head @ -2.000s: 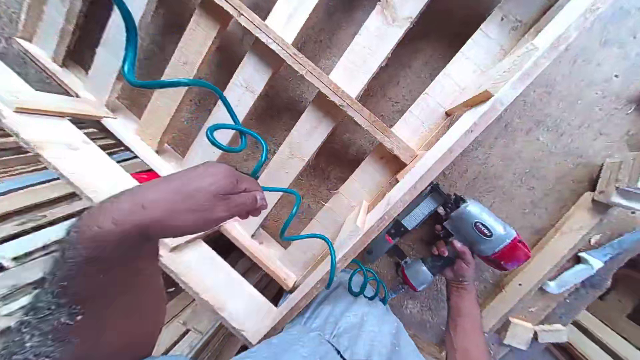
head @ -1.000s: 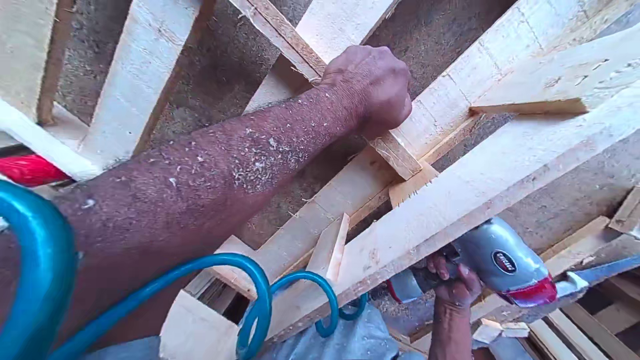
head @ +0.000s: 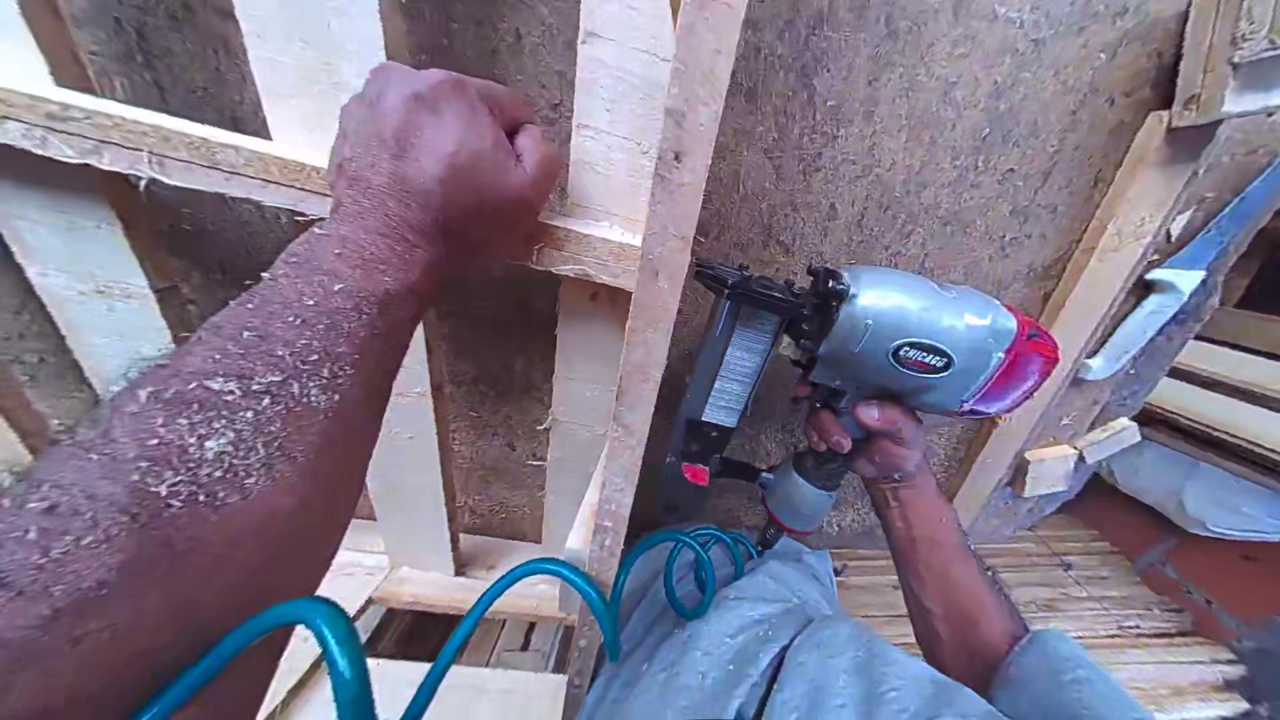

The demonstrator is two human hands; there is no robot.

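Observation:
My left hand (head: 440,165) is closed around a rough wooden crosspiece (head: 590,250) near where its end meets a long side rail (head: 670,230) of a slatted wooden frame. Sawdust covers that forearm. With my right hand (head: 865,440) I hold the handle of a silver and red Chicago pneumatic nailer (head: 890,335). Its black nose touches or nearly touches the rail's outer side, level with the crosspiece's end. Nails show in its magazine (head: 742,365). A coiled teal air hose (head: 540,570) runs from the tool's base across my lap.
Pale slats (head: 585,400) lie across the frame. Right of the nailer, a saw with a pale handle (head: 1145,325) rests on a wooden structure, beside small wood blocks (head: 1050,470). Stacked boards (head: 1020,590) lie at the lower right, and more wood lies below the frame.
My left hand has gone from the teal hose to the crosspiece. The nailer has swung so its nose faces the rail, still in my right hand. The view has shifted strongly.

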